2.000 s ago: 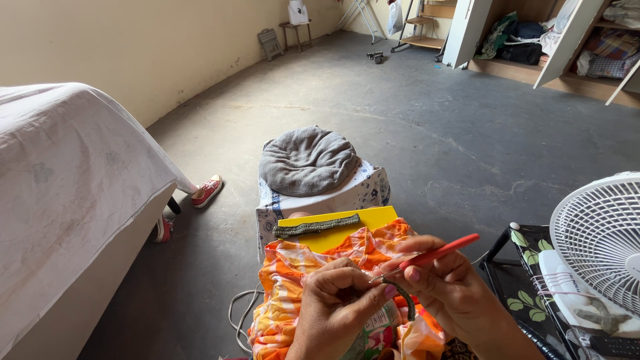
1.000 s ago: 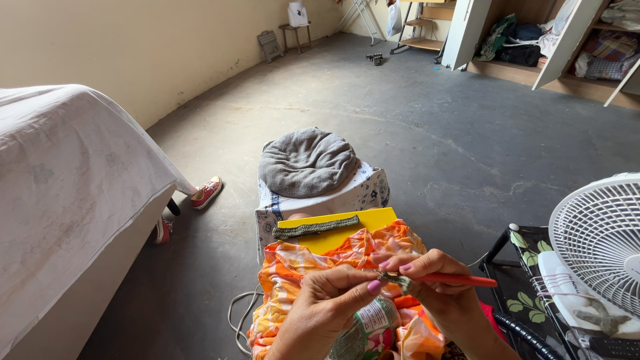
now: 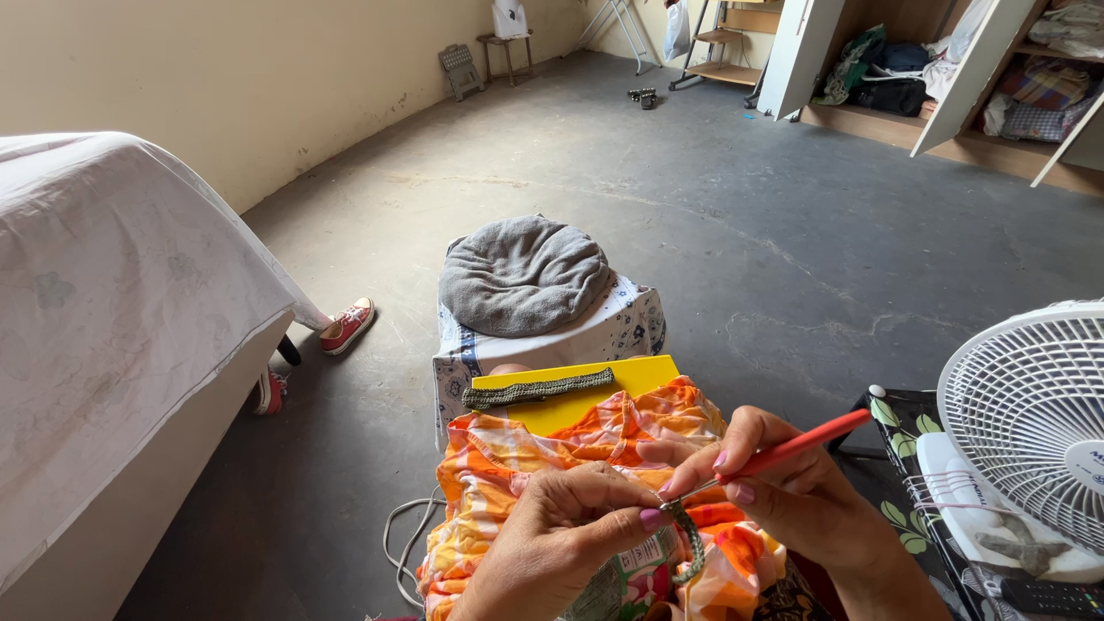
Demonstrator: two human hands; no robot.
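Observation:
My left hand pinches the end of a narrow green crocheted strip between thumb and forefinger. In my right hand is a crochet hook with a red handle; its metal tip meets the strip at my left fingertips. The strip curves down over a ball of green yarn with a paper band, partly hidden below my hands. Orange and white cloth covers my lap. Beyond it, a finished-looking green crocheted band lies across a yellow board.
A grey round cushion rests on a cloth-covered seat ahead. At right, a white fan stands by a small table with a remote control. A sheet-covered piece of furniture and red sneakers are at left.
The hook has swung from lying nearly level to pointing up to the right, and my right hand has turned with it. My left hand keeps its pinch on the crocheted strip.

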